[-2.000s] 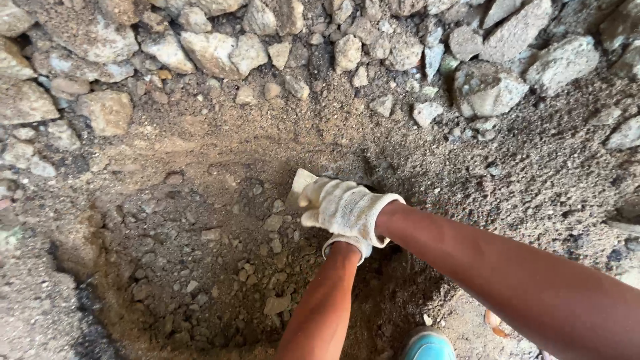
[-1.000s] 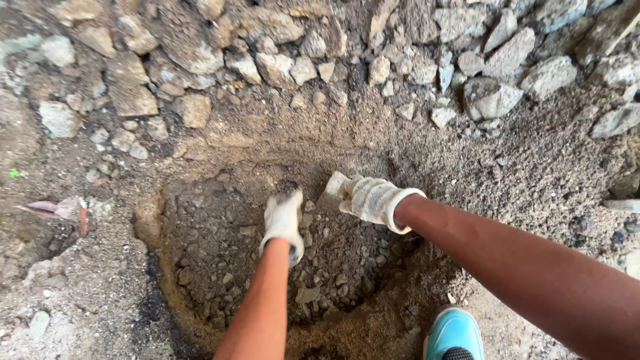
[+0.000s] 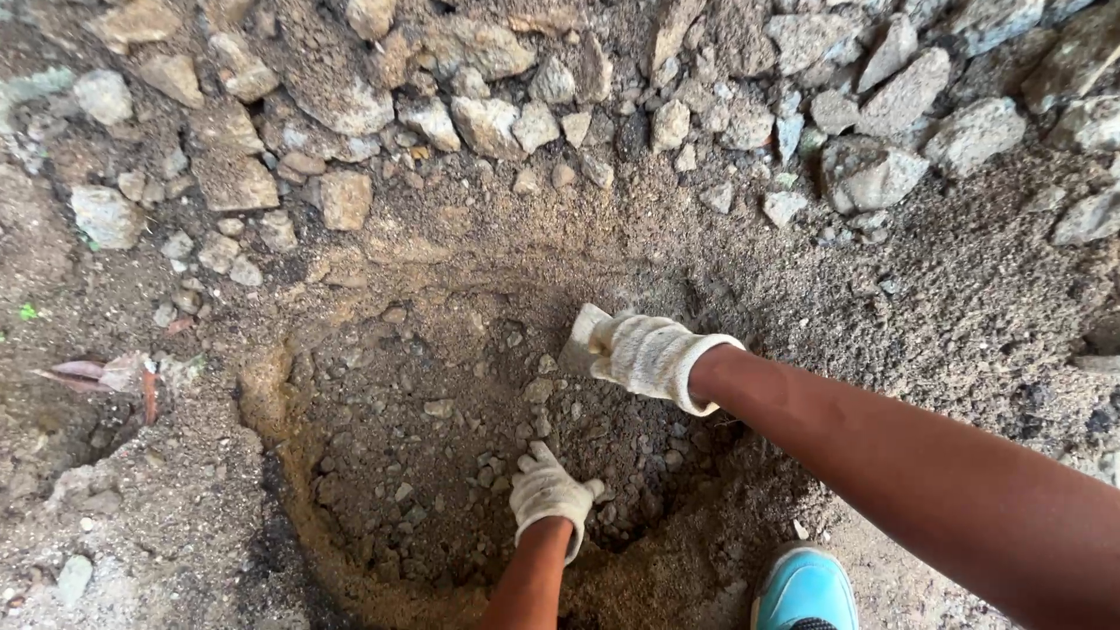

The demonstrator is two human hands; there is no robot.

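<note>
My right hand (image 3: 656,357), in a cream knitted work glove, grips a flat greyish piece (image 3: 579,339), seemingly stone, at the upper right part of a dug pit (image 3: 276,394). My left hand (image 3: 551,494), in a matching glove, lies lower down over the gravelly soil (image 3: 437,455) in the pit, with thumb and fingers apart. Nothing shows in its grip; its palm side is hidden. Small stones and loose earth surround both hands.
Rough rocks (image 3: 486,127) are piled along the far side. Dry leaves (image 3: 83,374) lie to the left. A light blue shoe (image 3: 805,591) stands near the pit's lower right edge. Loose soil (image 3: 919,324) slopes at the right.
Two seconds ago my hands were together; they are now apart. Since one second ago my left hand has moved lower in the pit and its fingers have spread. My right hand keeps the flat piece.
</note>
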